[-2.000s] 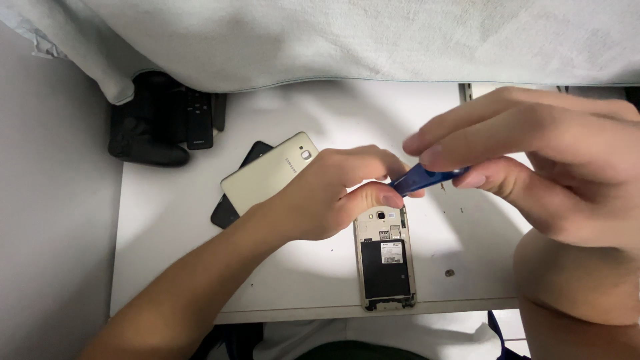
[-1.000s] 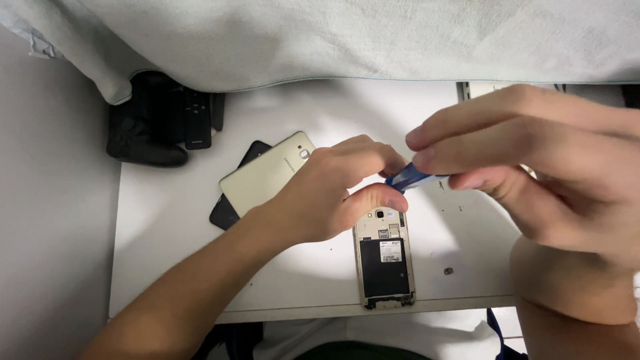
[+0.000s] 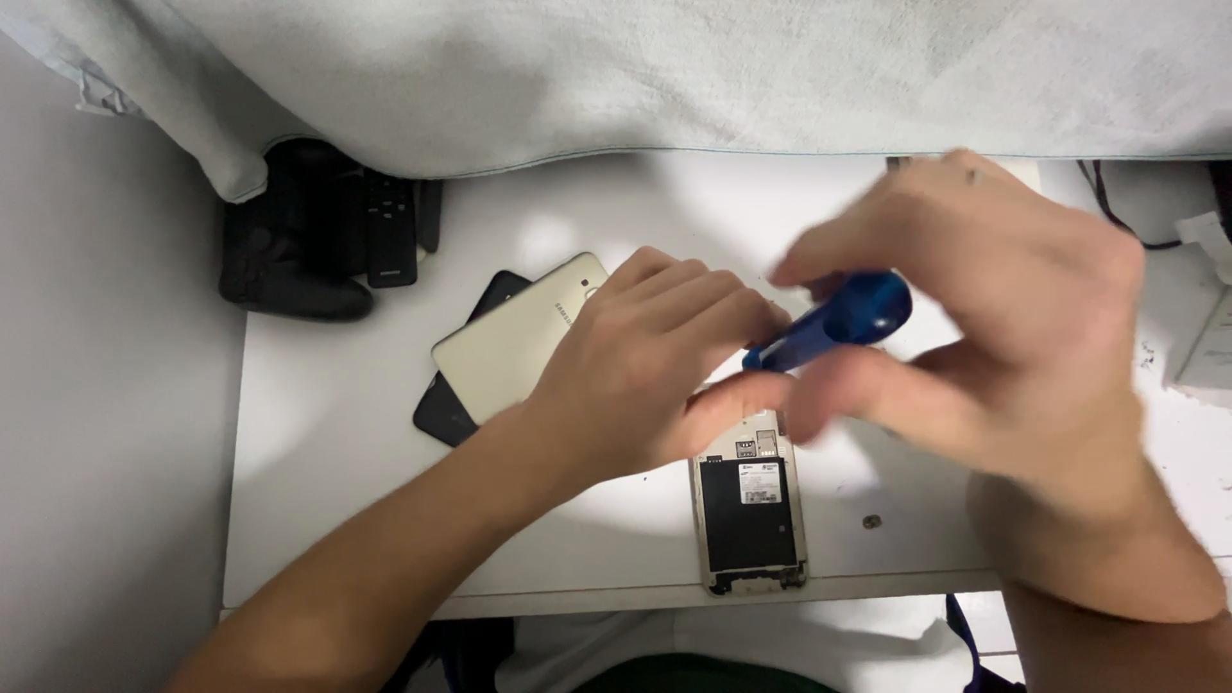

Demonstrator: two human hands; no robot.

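A smartphone with its back cover off (image 3: 751, 515) lies at the front edge of the white table, its dark battery bay and a printed label showing. Over its upper end, my left hand (image 3: 664, 361) pinches the lower end of a blue translucent screwdriver handle (image 3: 833, 322) between thumb and fingers. My right hand (image 3: 991, 308), blurred, is around the upper part of that handle with thumb and fingers apart; whether it touches the handle cannot be told. The screwdriver's tip is hidden. Left of my left hand, a cream Samsung back cover (image 3: 510, 346) overlaps a dark phone or cover (image 3: 443, 414).
A black game controller (image 3: 289, 250) and a black remote control (image 3: 392, 236) are at the back left. Pale cloth (image 3: 674, 77) hangs along the back. A small round dark piece (image 3: 872, 522) lies right of the phone. A cable (image 3: 1107, 202) runs at the back right.
My right hand's fingers have spread and the hand has turned, showing more of the blue handle. My left hand and the phone have stayed about where they were.
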